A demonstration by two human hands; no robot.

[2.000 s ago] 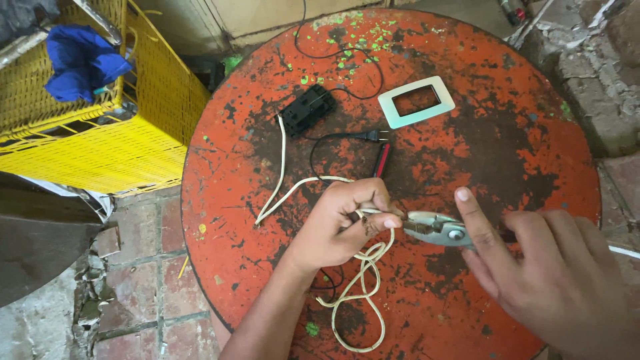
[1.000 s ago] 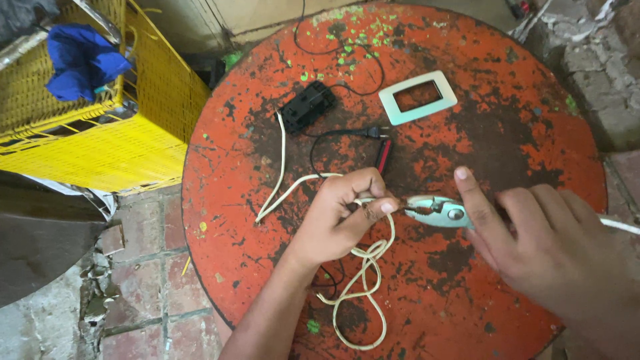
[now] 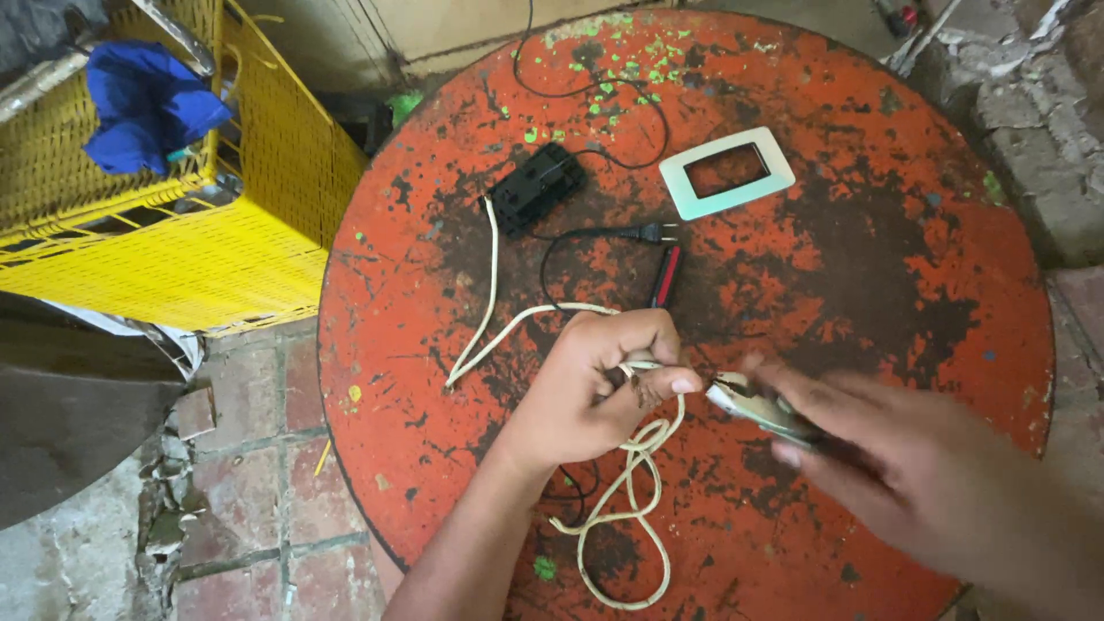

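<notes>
My left hand [image 3: 604, 388] pinches a cream electrical cord [image 3: 642, 509] between thumb and forefinger, over the middle of a round red table [image 3: 388, 302] with worn paint. Loops of the cord hang below the fingers onto the tabletop. In my right hand [image 3: 871, 440], blurred by motion, is a pair of metal pliers [image 3: 759, 410], its jaws pointing left near the left fingertips. Whether the jaws touch the cord cannot be told. Another stretch of cream cord runs to a black socket module [image 3: 533, 188] at the upper left of the table.
Beyond my hands lie a black two-pin plug [image 3: 647, 232] with its cable, a red and black tool [image 3: 666, 276] and a white rectangular frame plate [image 3: 727, 172]. Left of the table stands a yellow woven basket [image 3: 285, 172] with a blue cloth [image 3: 147, 108] on it.
My right hand and the pliers have tilted, the jaws now angled up to the left. My left hand has stayed about where it was, still holding the cord.
</notes>
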